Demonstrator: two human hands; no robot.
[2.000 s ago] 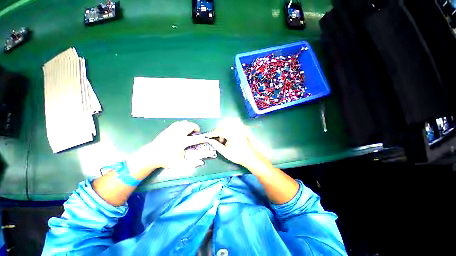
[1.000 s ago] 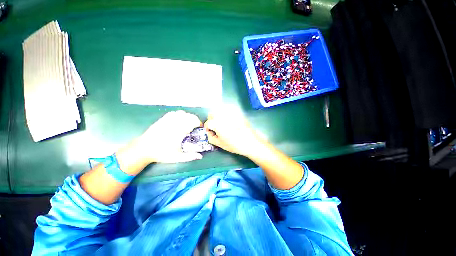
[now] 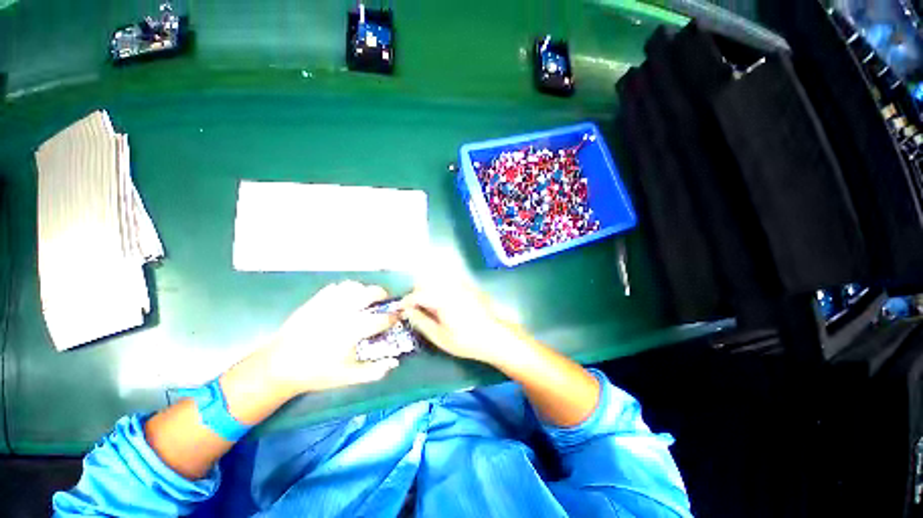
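Observation:
A small circuit board (image 3: 387, 342) with silvery components is held low over the bench's front part, near the wearer's body. My left hand (image 3: 329, 339), bleached white by glare and with a light blue strap on the wrist, grips the board from the left. My right hand (image 3: 457, 322) is at the board's right upper edge, thumb and finger pinched together there. Whether a small part sits between those fingertips is too blurred to tell. A blue bin (image 3: 617, 210) heaped with tiny red, white, blue and dark parts (image 3: 536, 197) stands beyond my right hand.
A white sheet (image 3: 330, 227) lies beyond my hands. Stacked beige sheets (image 3: 86, 233) lie at left. Black units (image 3: 370, 42) are spaced along the far ledge. A slim silvery tool (image 3: 622, 267) lies right of the bin, beside stacked black trays (image 3: 779, 172).
The view has shifted, bringing the units on the far ledge back into sight. Both hands stay at the board; my right fingers have shifted slightly along its upper edge.

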